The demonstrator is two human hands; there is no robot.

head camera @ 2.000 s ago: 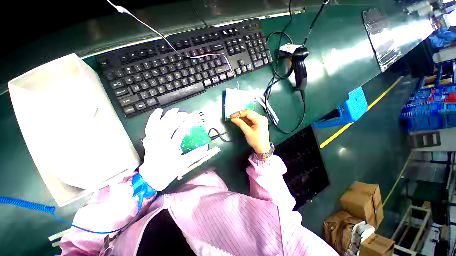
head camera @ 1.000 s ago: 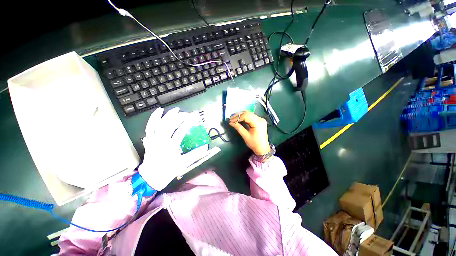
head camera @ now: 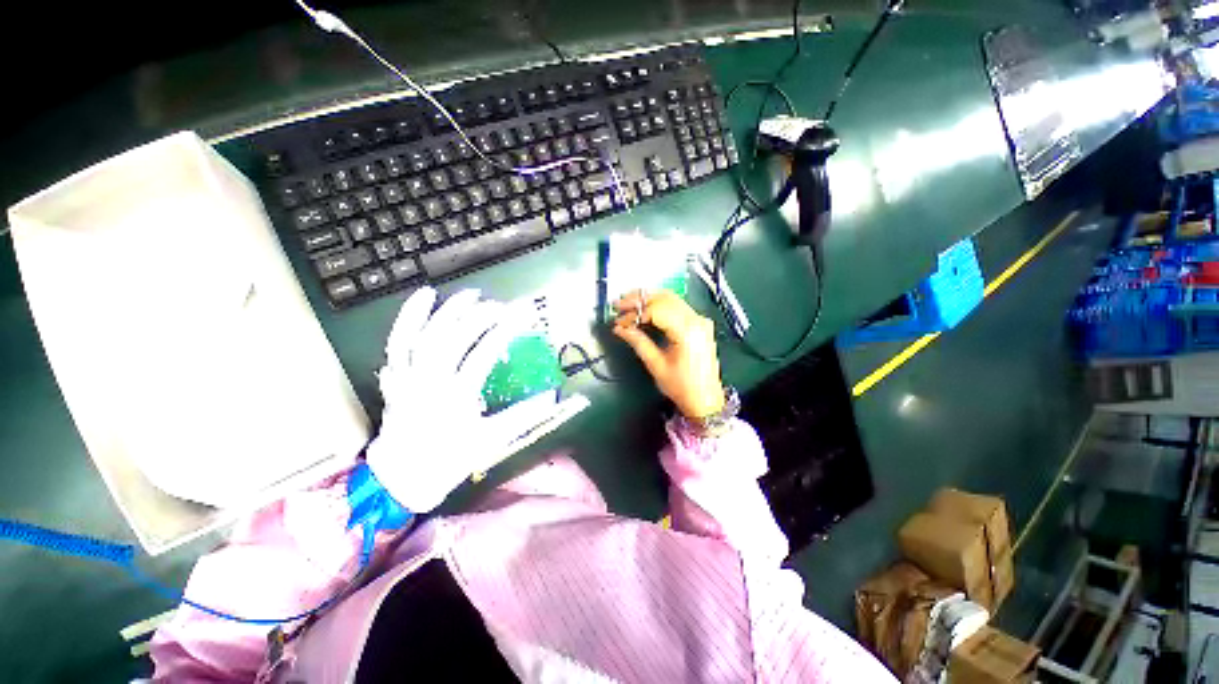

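My left hand (head camera: 448,401), in a white glove with a blue wrist strap, holds a green circuit board (head camera: 524,373) in front of the keyboard. My right hand (head camera: 675,350) is bare, with thumb and fingertips pinched together at the lower edge of a second board (head camera: 647,266), which has a glaring pale surface and a green edge. What lies between the right fingertips is too small to tell. A short black cable (head camera: 580,358) loops between the two boards.
A black keyboard (head camera: 495,174) lies behind the boards, a thin white cable across it. A white carton (head camera: 187,334) stands at left. A handheld scanner (head camera: 809,187), pale sticks (head camera: 723,297), a dark tray (head camera: 806,448) and a blue holder (head camera: 952,290) are at right.
The view has shifted slightly. Both hands keep nearly the same place and pose; the right fingertips have moved a little at the second board's edge.
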